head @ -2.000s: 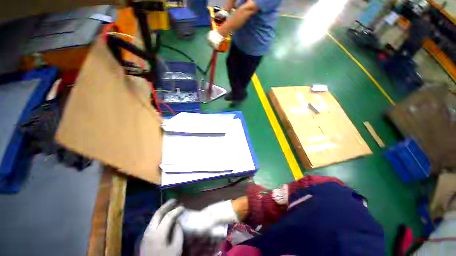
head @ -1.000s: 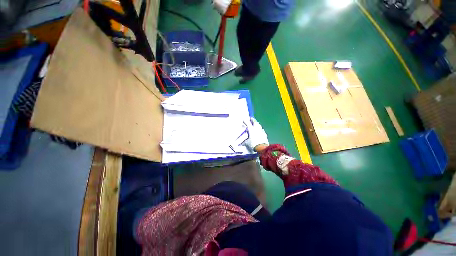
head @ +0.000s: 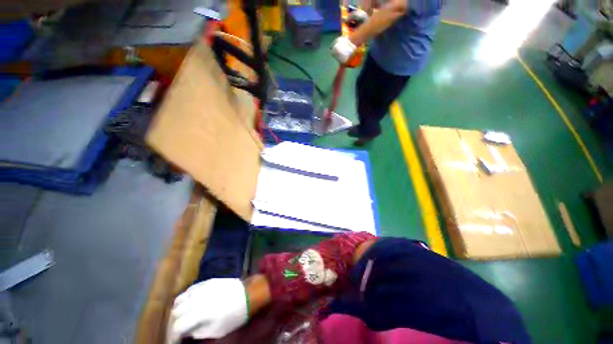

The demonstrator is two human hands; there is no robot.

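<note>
My right hand (head: 210,309), in a white knitted glove with a green cuff edge, is low in the picture beside the table's wooden edge (head: 176,269). Its fingers point left and down and are blurred; I cannot tell whether they hold anything. My left hand is not in view. A flat silver-white metal plate (head: 25,270) lies on the grey table top (head: 101,235) at the far left, cut off by the picture edge. A blue-rimmed tray (head: 369,176) with white lining and long grey strips (head: 302,172) is beyond my right forearm.
A tan cardboard flap (head: 201,127) stands between table and tray. Blue-edged sheets (head: 60,121) are stacked at the back left, beside dark cloth (head: 138,131). A gloved person (head: 403,47) holds a red handle. A large cardboard box (head: 487,195) lies on the green floor.
My right hand has moved from the tray's right side back to the table's wooden edge. The view has turned left, bringing the plate on the table and the blue-edged stack further into view.
</note>
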